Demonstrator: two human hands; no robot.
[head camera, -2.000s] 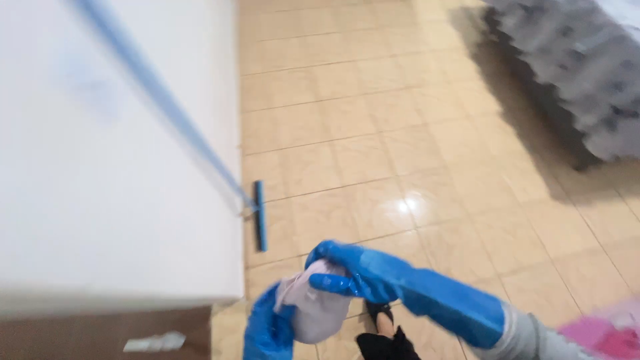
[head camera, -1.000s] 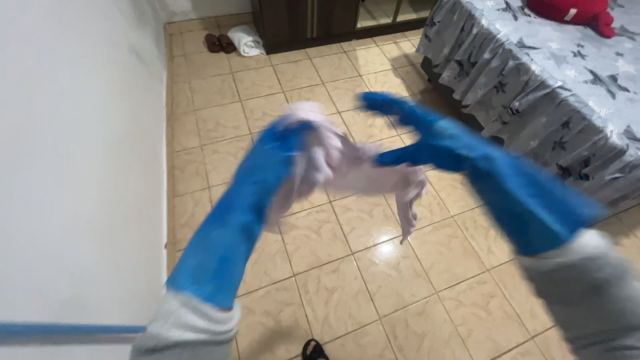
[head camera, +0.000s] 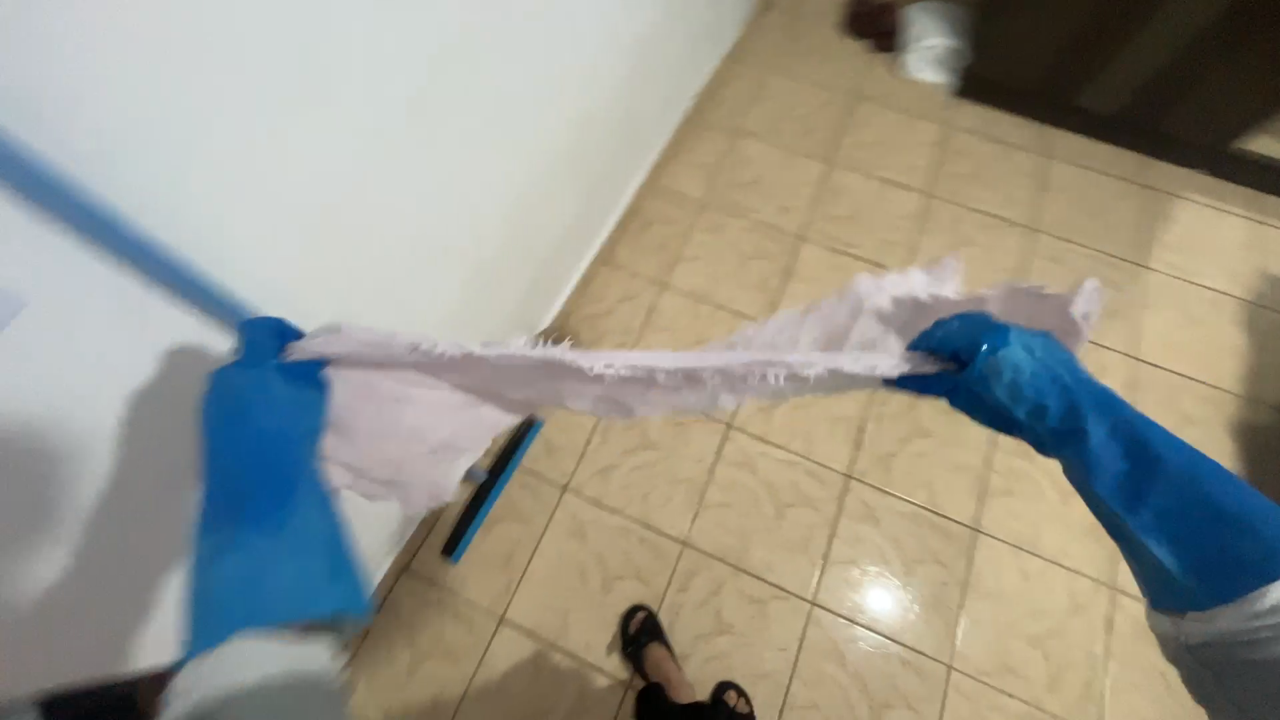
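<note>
A pale pink cloth with frayed edges (head camera: 640, 380) is stretched between my two hands, above the tiled floor. My left hand (head camera: 270, 420), in a long blue rubber glove, grips its left end near the white wall. My right hand (head camera: 985, 365), gloved the same way, is closed on the right part, with a loose end spreading past it. Behind the cloth, a floor squeegee's black and blue head (head camera: 492, 490) rests on the floor by the wall; its blue handle (head camera: 120, 230) slants up to the left, partly hidden by the cloth and my left hand.
The white wall (head camera: 400, 150) rises on the left. Beige floor tiles (head camera: 900, 500) lie below, with my feet in black sandals (head camera: 645, 635) at the bottom. Dark furniture (head camera: 1120, 80) stands at the upper right, beside a white item (head camera: 935, 45) and dark reddish footwear (head camera: 873, 22).
The cloth was bunched up, then hung loosely from my left hand with my right hand open. Now my right hand holds it too, and it is pulled out long. The view has swung.
</note>
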